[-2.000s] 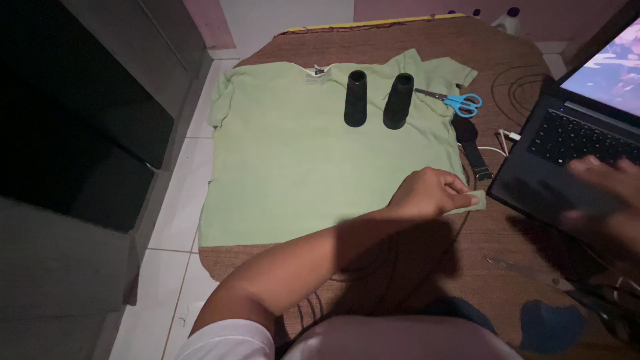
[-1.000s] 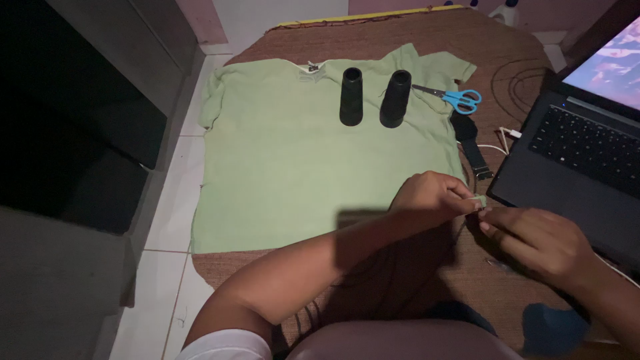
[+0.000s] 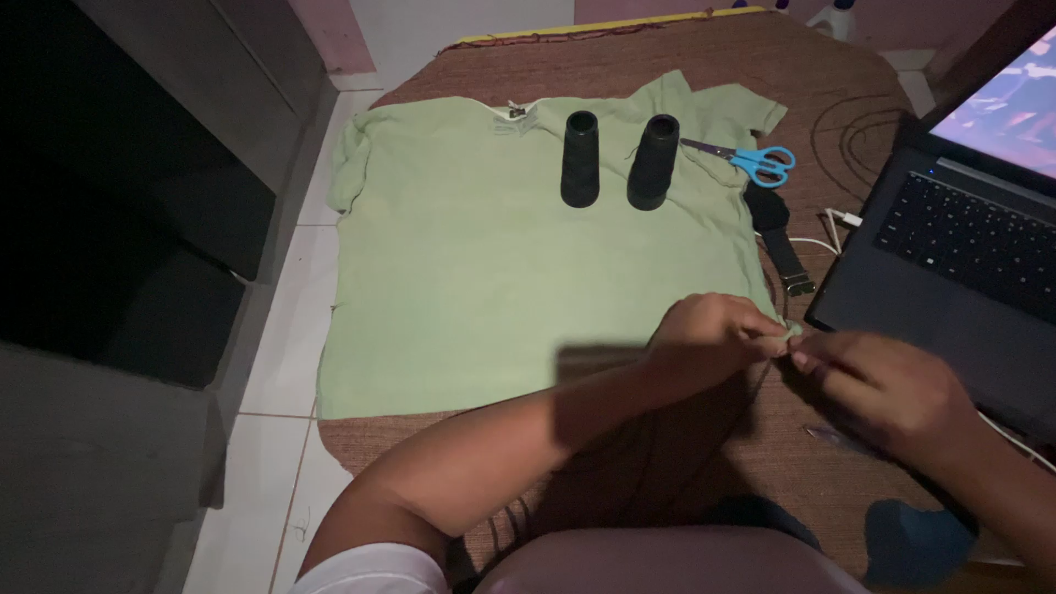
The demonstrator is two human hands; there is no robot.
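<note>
A light green T-shirt (image 3: pixel 495 264) lies spread on a brown cloth surface. My left hand (image 3: pixel 718 334) pinches a bunched corner of it at the lower right. Against that same corner my right hand (image 3: pixel 883 388) has its thumb and fingertips closed, touching the left fingertips; whether it holds a needle or thread cannot be seen. Two black thread cones, a left one (image 3: pixel 581 161) and a right one (image 3: pixel 653 163), rest on the upper part of the shirt. Beside them, scissors with blue handles (image 3: pixel 763 165) lie with their blades over the sleeve.
An open laptop (image 3: pixel 949 272) with a white cable (image 3: pixel 835 235) stands at the right. A black strap (image 3: pixel 780 239) with a metal buckle lies between shirt and laptop. Dark cabinets (image 3: pixel 124 206) rise on the left above a white tiled floor (image 3: pixel 272 363). A yellow strip (image 3: pixel 610 26) runs along the far edge.
My right hand has come from over the laptop to the shirt corner and stays there. The corner, flat beside my left hand two seconds ago, is now bunched between the fingertips.
</note>
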